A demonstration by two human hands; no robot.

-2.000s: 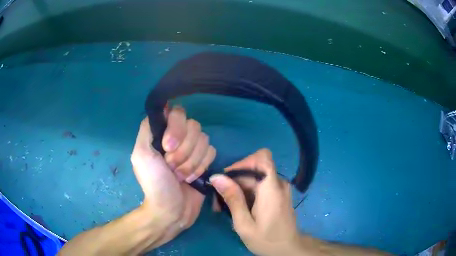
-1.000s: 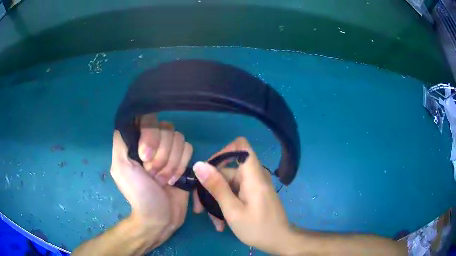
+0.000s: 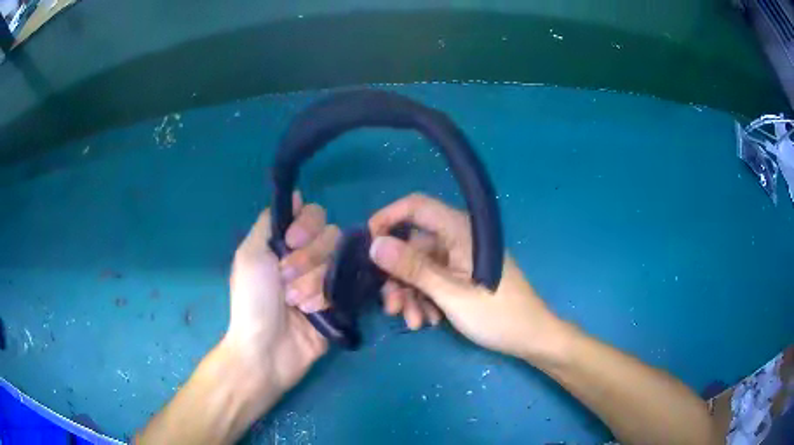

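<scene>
A black padded headband arches over both hands. My left hand is closed around its left arm near the end. The headband's lower left end sticks out below my left fingers. My right hand grips a black curved yoke between thumb and fingers, close to my left fingertips. The yoke is blurred, and whether it touches the headband end cannot be told. The headband's free right end hangs in front of my right hand.
The blue-green bench lies under the hands, with a darker green belt beyond it. A blue bin is at lower left. A clear bag and a white item with loops lie at right. A carton is at lower right.
The yoke has turned and moved up with my right hand, and the headband's lower left end now shows below it. The headband has tilted and its right end has shifted left and up.
</scene>
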